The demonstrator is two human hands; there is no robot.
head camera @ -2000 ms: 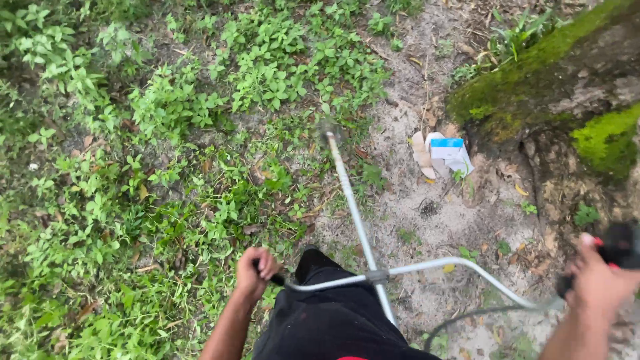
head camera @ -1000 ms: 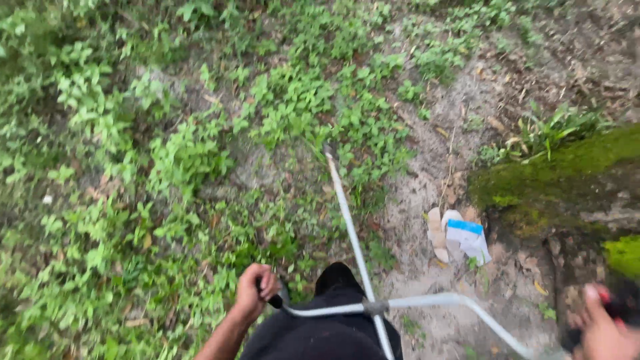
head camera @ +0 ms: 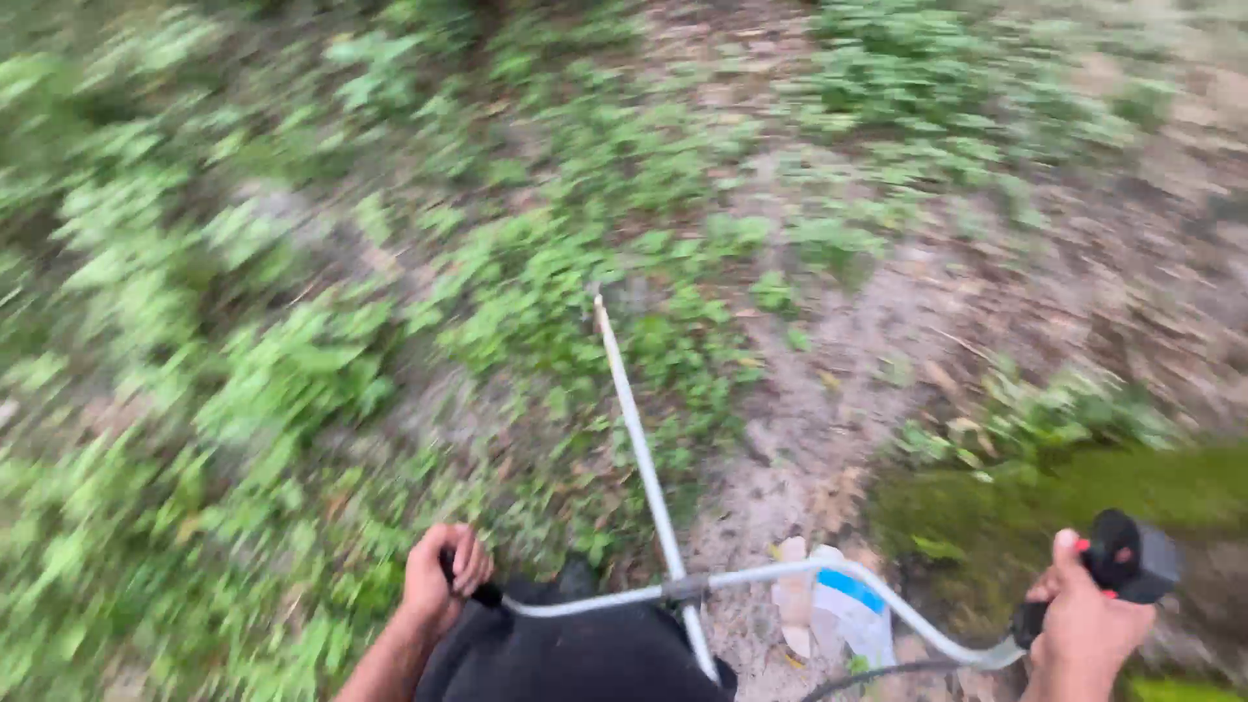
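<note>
My left hand is closed around the black grip at the left end of a bent metal handlebar. On the right, my right hand holds the other grip, beside a black and red control housing. The handlebar is clamped across the long metal shaft of what looks like a brush cutter. Its shaft runs forward from my legs to a small head low among green weeds. Blur hides the detail of the head. A dark cable hangs near the right grip.
A mossy root or trunk base lies at the right. White and blue litter rests on sandy soil just beyond the handlebar. Leafy weeds cover the left side, and a strip of bare soil with dry leaves runs forward at the right.
The view has tilted up and moved forward, so the litter and mossy root sit lower in it. Both hands have stayed on the grips.
</note>
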